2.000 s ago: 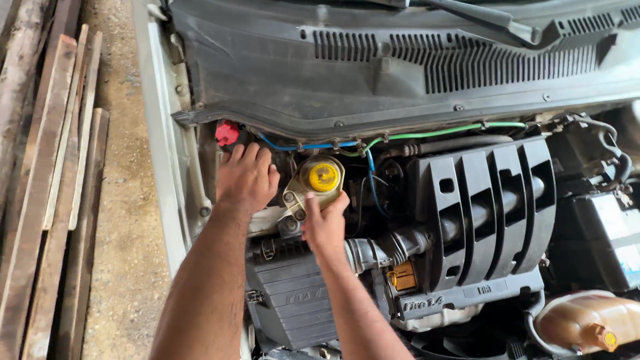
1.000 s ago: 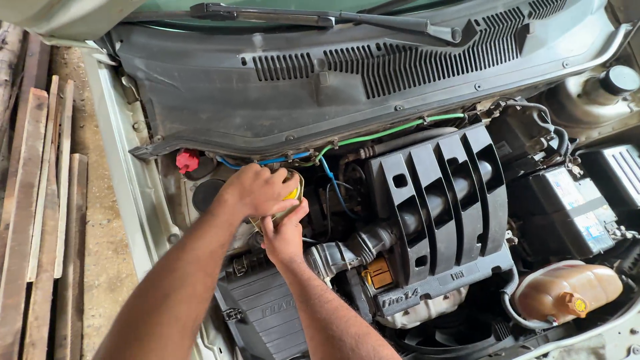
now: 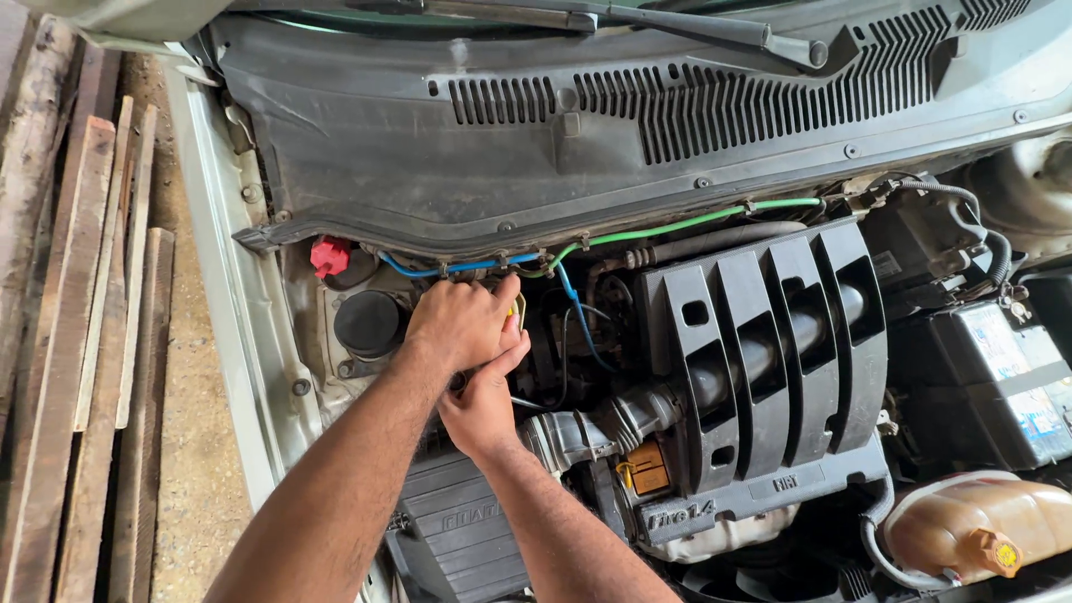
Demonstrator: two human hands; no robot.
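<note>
My left hand (image 3: 459, 325) is curled over the yellow cap (image 3: 512, 311) of a fluid reservoir at the back left of a car's engine bay. Only a sliver of the yellow shows past the fingers. Just below, my right hand (image 3: 486, 402) presses against the left one at the reservoir's near side; its grip is partly hidden. A round black cap (image 3: 367, 324) sits on the strut mount left of my left hand, and a red cap (image 3: 330, 256) stands behind it. A blue hose (image 3: 469, 266) and a green hose (image 3: 687, 223) run behind both hands.
The black engine cover (image 3: 779, 352) lies to the right, with the air filter housing (image 3: 461, 519) under my forearms. Farther right are a battery (image 3: 988, 377) and a brown coolant tank (image 3: 963, 519). Wooden planks (image 3: 84, 335) lie on the ground beside the fender (image 3: 226, 318).
My left hand has moved from beside the reservoir onto its yellow cap, which showed plainly two seconds ago and is now mostly covered. My right hand stays at the reservoir's near side.
</note>
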